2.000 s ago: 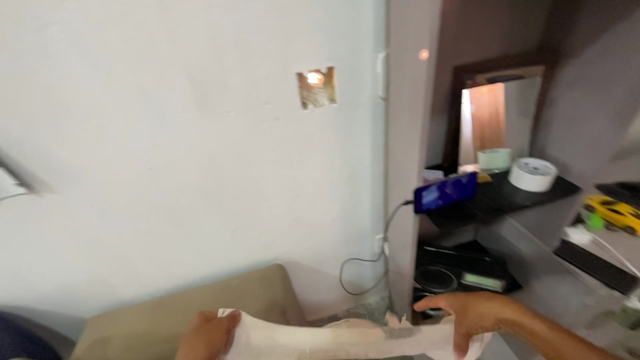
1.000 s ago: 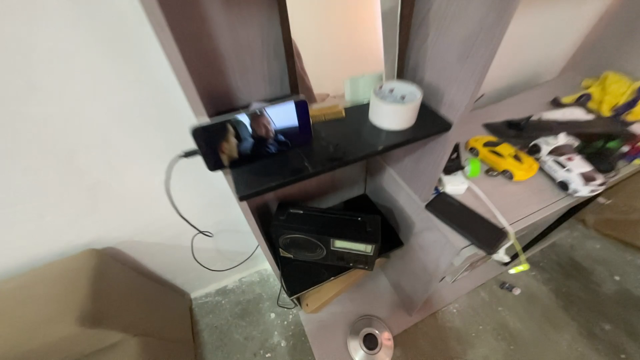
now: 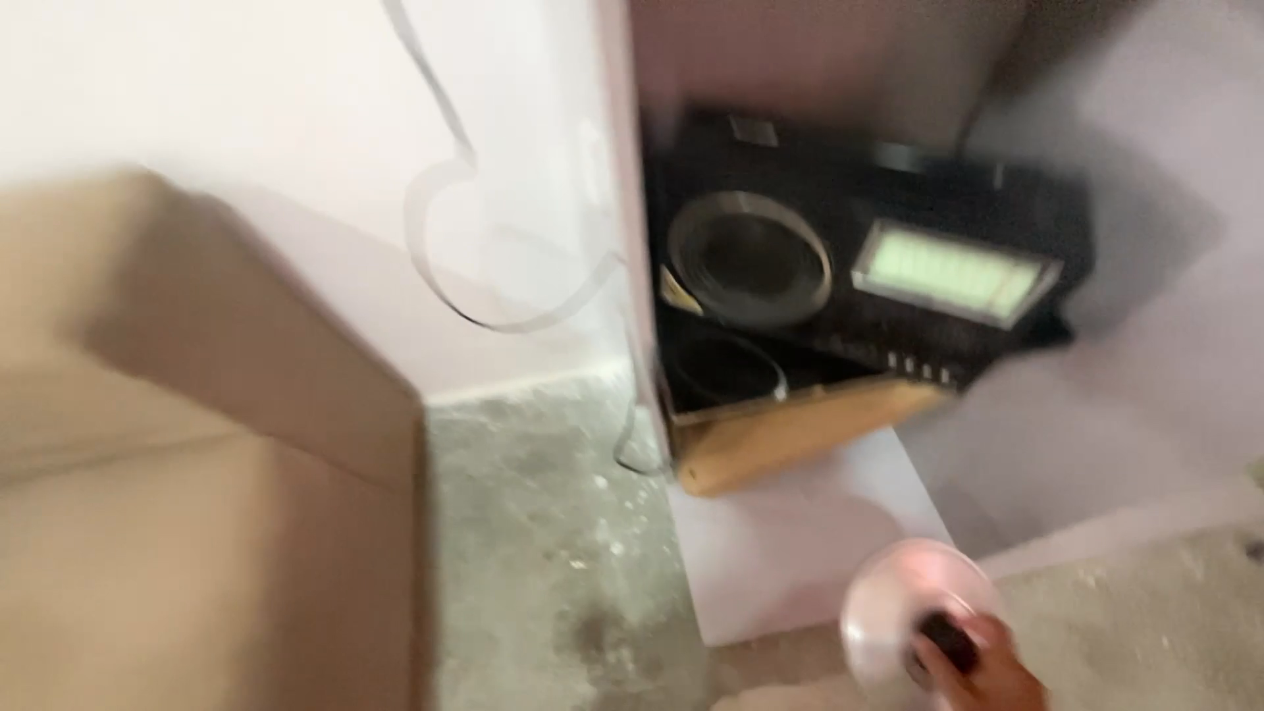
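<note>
At the lower right, my right hand [image 3: 983,671] has its fingers at the dark middle of a shiny, round, disc-like object [image 3: 879,602], and appears to grip it there; blur hides the exact hold. The disc is over the end of the pale base board [image 3: 780,553] of the shelf unit. My left hand cannot be made out. A pale blurred shape [image 3: 800,697] shows at the bottom edge, too unclear to name.
Above the hand, a black radio [image 3: 869,247] with a round speaker and a lit-looking panel sits on a low shelf with a wooden edge [image 3: 810,434]. A thin cable [image 3: 425,247] hangs by the white wall. Brown furniture [image 3: 197,444] fills the left, beside the concrete floor [image 3: 533,553].
The view has swung down and closer to the radio. My right hand, out of view one second ago, is now at the round object. The white strip held by both hands earlier is out of view.
</note>
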